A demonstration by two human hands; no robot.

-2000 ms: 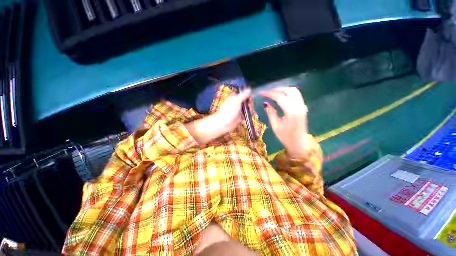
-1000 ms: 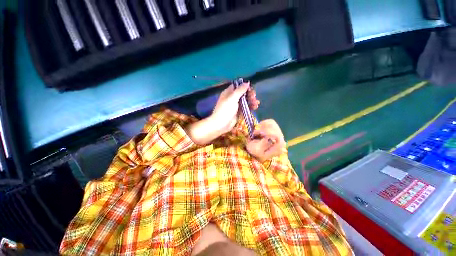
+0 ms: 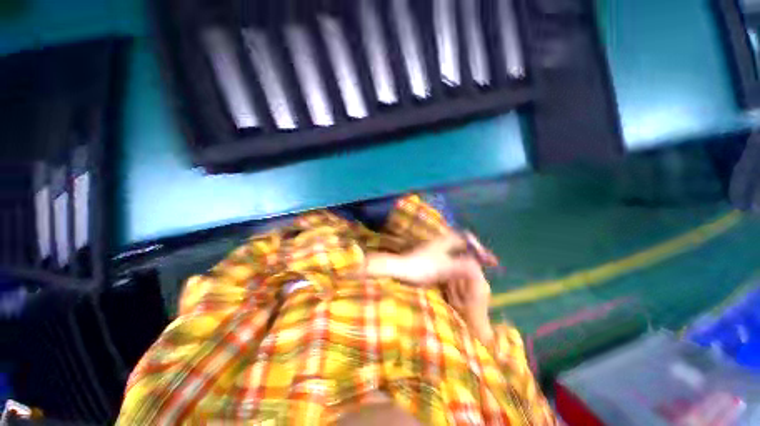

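Observation:
My left hand [image 3: 429,261] is blurred in front of my body, closed around a slim bar [image 3: 481,249]. Only a short dark, shiny piece of the bar shows at the fingertips. My right hand [image 3: 472,291] is right beside the left one, overlapping it and also blurred; its fingers cannot be made out. A dark slotted foam tray [image 3: 367,133] lies on the teal bench, with several silver bars [image 3: 346,71] in parallel slots.
Another dark tray [image 3: 104,166] with silver bars is at the left. A dark flat pad [image 3: 575,91] lies right of the main tray. A grey lidded box [image 3: 650,374] with a red side is at lower right, near a blue crate [image 3: 733,333]. The green floor has a yellow line [image 3: 617,265].
The view has shifted, showing more of the trays. The hands have come together and sit lower and further right; the bar, earlier seen lengthwise in my left hand, is now mostly hidden.

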